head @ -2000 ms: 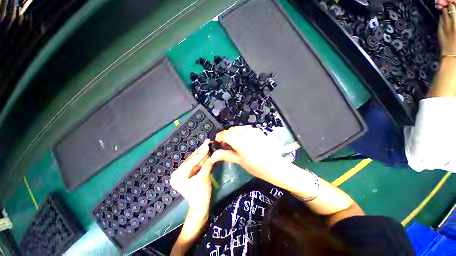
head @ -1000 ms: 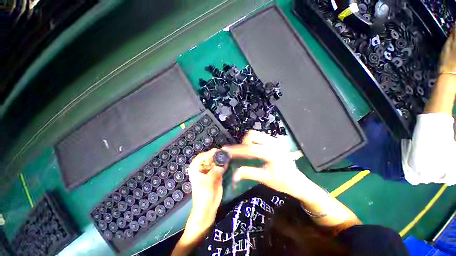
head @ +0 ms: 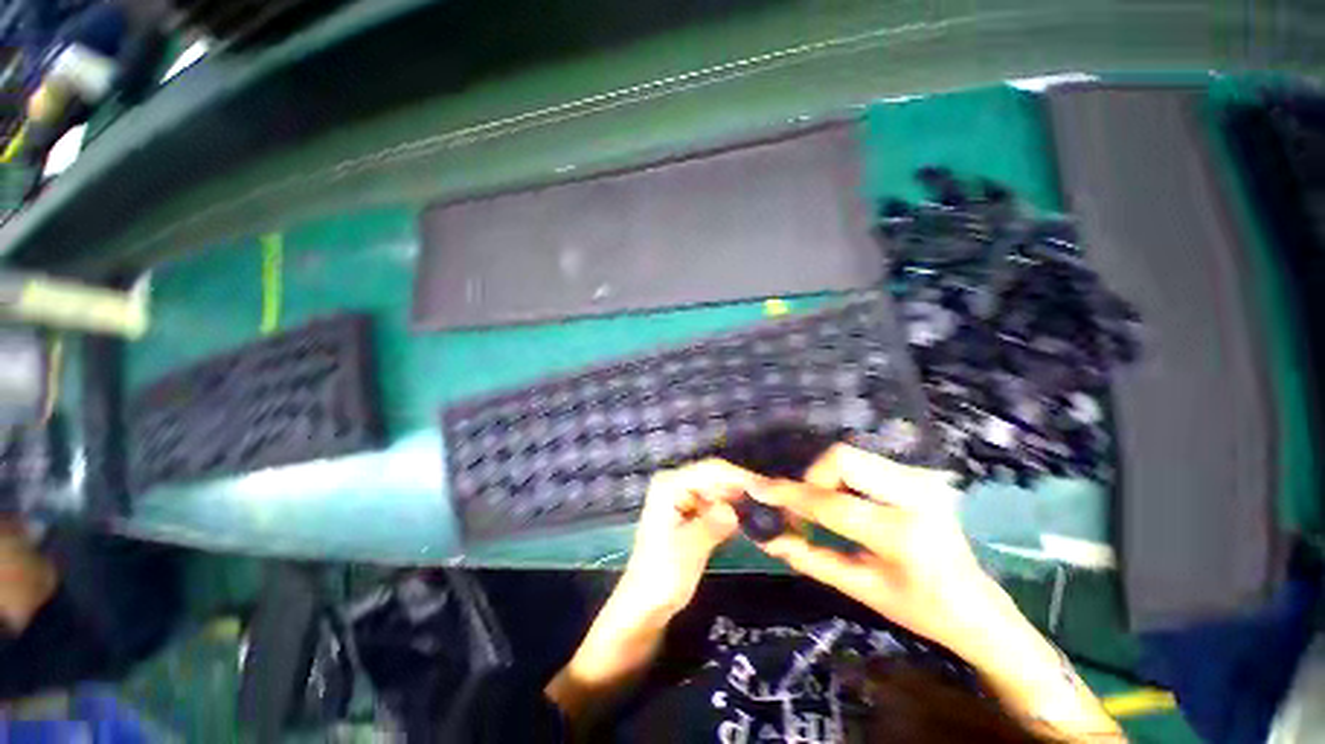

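A small round black part (head: 760, 519) is between my two hands, above the bench edge. My left hand (head: 689, 526) grips it from the left. My right hand (head: 879, 531) has its fingers against it from the right; blur hides the exact grip. The filled tray (head: 494, 494), with rows of round parts, lies just beyond my hands. A heap of small black plastic fittings (head: 1003, 327) lies to the right of the filled tray.
A flat dark grey tray (head: 639, 240) lies behind the filled tray. A long side tray (head: 1180, 349) stands right of the heap. A second filled tray (head: 254, 407) is at the left. A person's hand (head: 22, 581) shows at the left edge.
The view has swung left and blurred; the bins and neighbour's arm at the right are gone from view. My right fingers, apart from the part a second ago, are back at it.
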